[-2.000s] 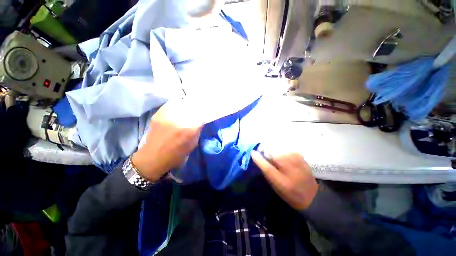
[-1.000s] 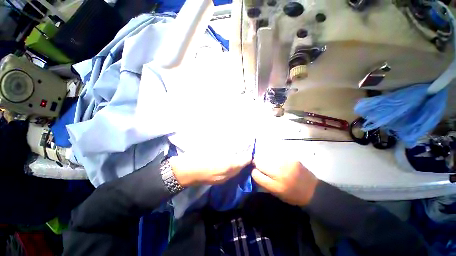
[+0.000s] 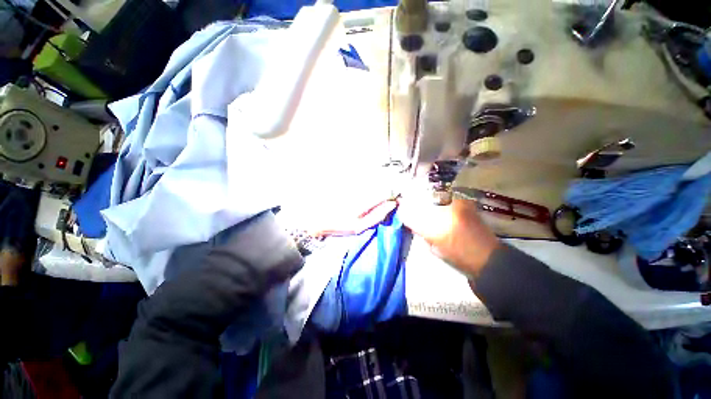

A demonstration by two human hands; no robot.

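The light-blue garment (image 3: pixel 175 148) lies in a soft heap left of the needle, bleached white near the lamp. Its royal-blue cloth (image 3: pixel 373 273) hangs over the table's front edge. My left hand (image 3: pixel 343 227) lies on the garment just left of the needle area, mostly lost in glare; its fingers are at the cloth edge. My right hand (image 3: pixel 446 230) is at the same edge, close to the presser foot, with its fingertips washed out. The cream sewing machine head (image 3: pixel 561 86) stands above and right of the hands. The needle itself is hidden by glare.
A dark-red metal tool (image 3: pixel 514 206) and black-handled scissors (image 3: pixel 567 224) lie by the machine base. Light-blue strands (image 3: pixel 635 204) hang at right. The white lamp arm (image 3: pixel 300 68) reaches over the garment. A second cream machine (image 3: pixel 47 140) stands at left, with a person's arm beside it.
Both hands have moved up and forward to the needle area with the cloth edge. The royal-blue cloth, bunched near the hands two seconds ago, now hangs down toward the lap.
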